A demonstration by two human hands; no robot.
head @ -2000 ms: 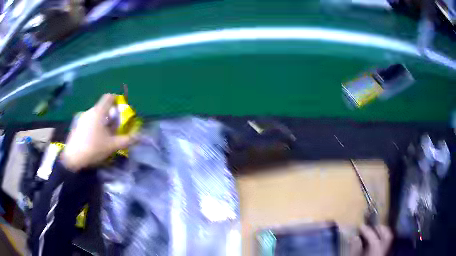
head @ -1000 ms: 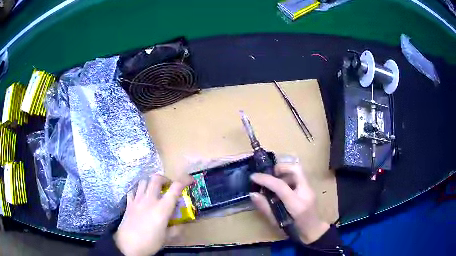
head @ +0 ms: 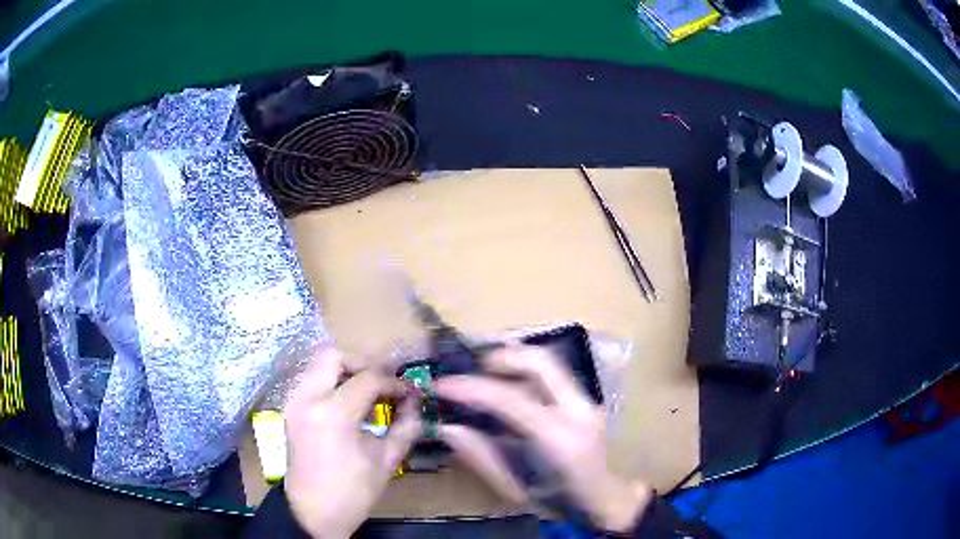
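Observation:
A black case (head: pixel 577 358) lies on the cardboard mat (head: pixel 495 242), with a green circuit board (head: pixel 419 377) at its left end. My left hand (head: pixel 347 442) is at that end, its fingers around a yellow-edged battery cell (head: pixel 379 417), mostly hidden by the fingers. My right hand (head: pixel 537 421) is over the case, blurred, holding the dark soldering iron, whose tip side points up and left above the board. Whether the tip touches anything cannot be told. A white and yellow piece (head: pixel 271 446) shows left of my left hand.
Bubble-wrap bags (head: pixel 211 284) and yellow-edged cell stacks (head: pixel 53 163) lie left. A fan with round grille (head: pixel 339 158) stands behind the mat. Tweezers (head: pixel 619 234) lie on the mat. A solder feeder (head: pixel 742 316) with spool stands right. A yellow-edged unit (head: pixel 679 16) is on the green belt.
My right hand and the iron have moved left, toward the board. My left hand has shifted slightly right, with its fingers closer to the board. The white and yellow piece now shows beside it.

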